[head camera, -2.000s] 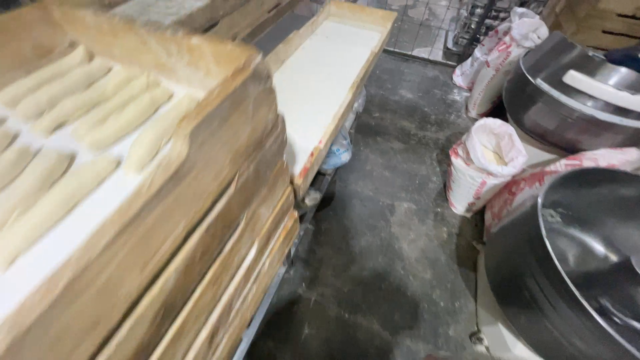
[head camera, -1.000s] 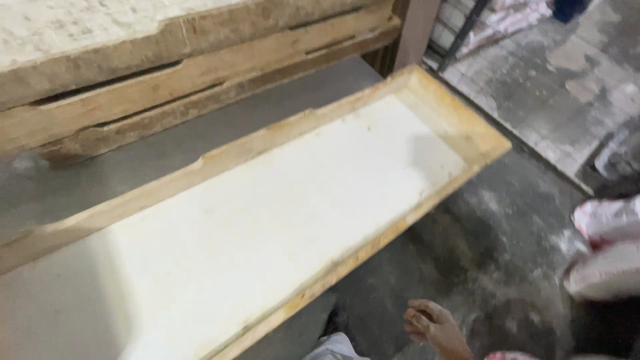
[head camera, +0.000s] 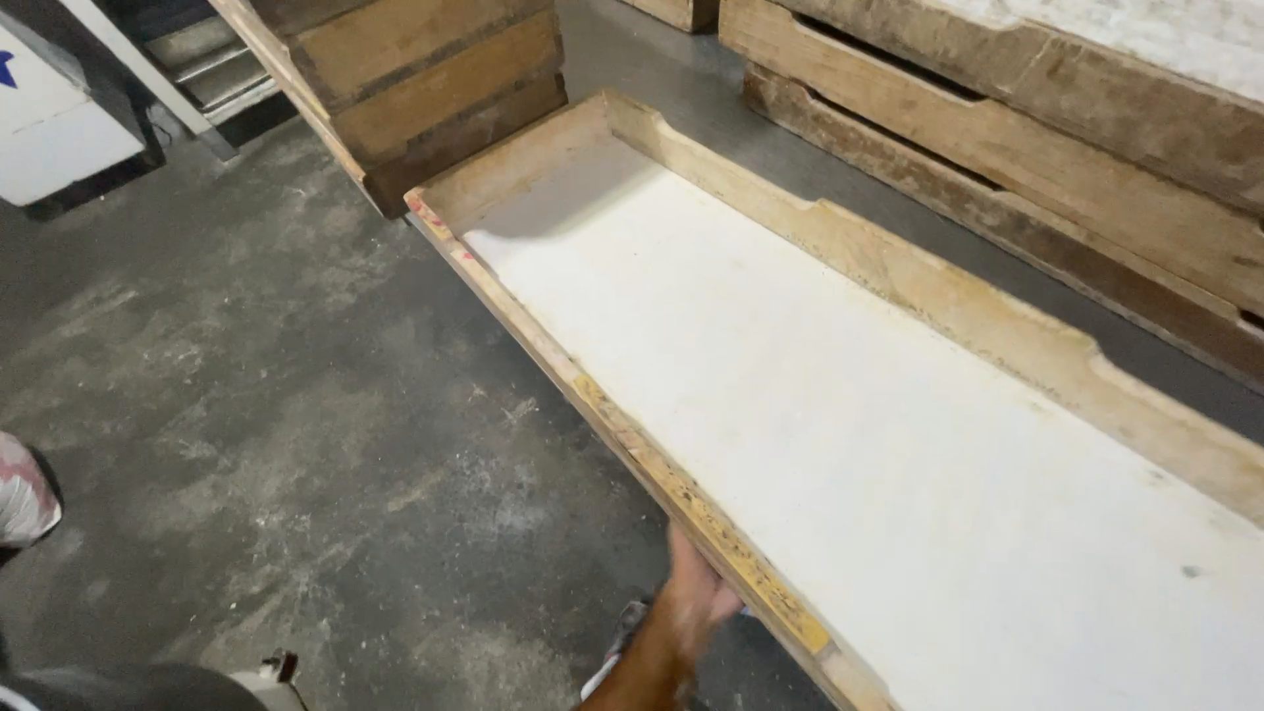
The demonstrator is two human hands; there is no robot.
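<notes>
A long shallow wooden tray (head camera: 859, 232) with a white, flat inner base runs diagonally from the upper middle to the lower right. Its side walls have cut-out notches, and the near rim bears yellow and red marks. My left hand (head camera: 701, 588) reaches up from the bottom and holds the near long side from below; its fingers are partly hidden beneath the rim. My right hand is outside the view.
Stacked wooden trays (head camera: 434, 79) stand at the tray's far end. Another stack of wooden trays (head camera: 1037, 148), topped with a whitish surface, lies along the right. A grey concrete floor (head camera: 296, 415) spans the left, with a white-and-red sack (head camera: 22, 494) at its edge.
The view has swung a lot, from the dough trays and metal bowls to the tray with the white base. A hand now holds this tray's near side; one second ago a hand was beside it.
</notes>
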